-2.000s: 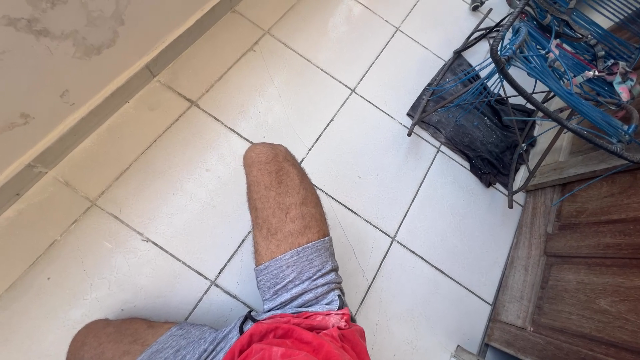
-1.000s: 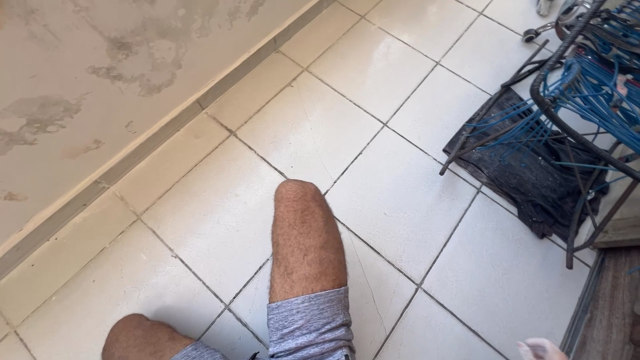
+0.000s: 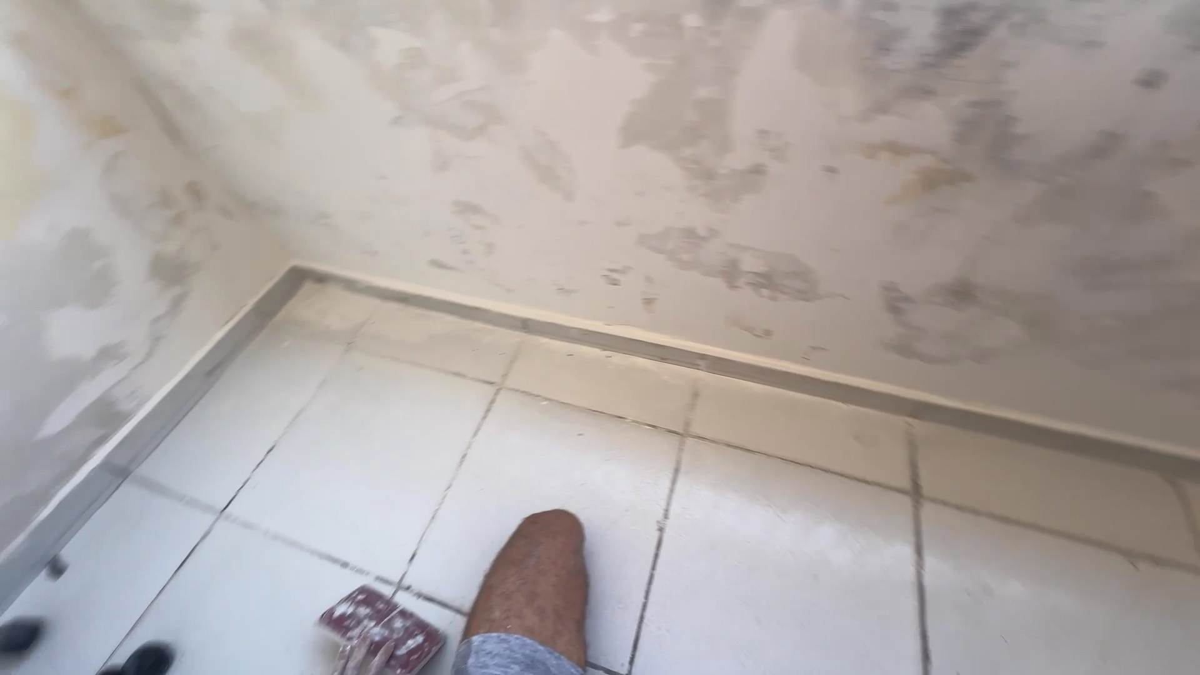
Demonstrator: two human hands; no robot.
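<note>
At the bottom edge, left of the bare knee, my left hand [image 3: 364,659] shows only as a few blurred fingers with white smears. The fingers lie over a dark red flat block [image 3: 403,630], which is also spotted with white, and appear to grip it. The rest of this hand is cut off by the frame. My right hand is out of view. Around them is the white tiled floor [image 3: 787,553]. Beyond the floor rises a wall [image 3: 581,187] with grey and yellowish patches.
A grey baseboard [image 3: 600,333] runs along the wall and meets a second patchy wall [image 3: 84,309] in a corner at the left. Blurred dark round objects [image 3: 150,659] stand on the tiles at the bottom left. My bare knee [image 3: 539,581] juts into the lower middle.
The view has swung to the wall and corner; the blue-wired metal frame and dark cloth are out of sight. The hand with the red block has come into view at the bottom.
</note>
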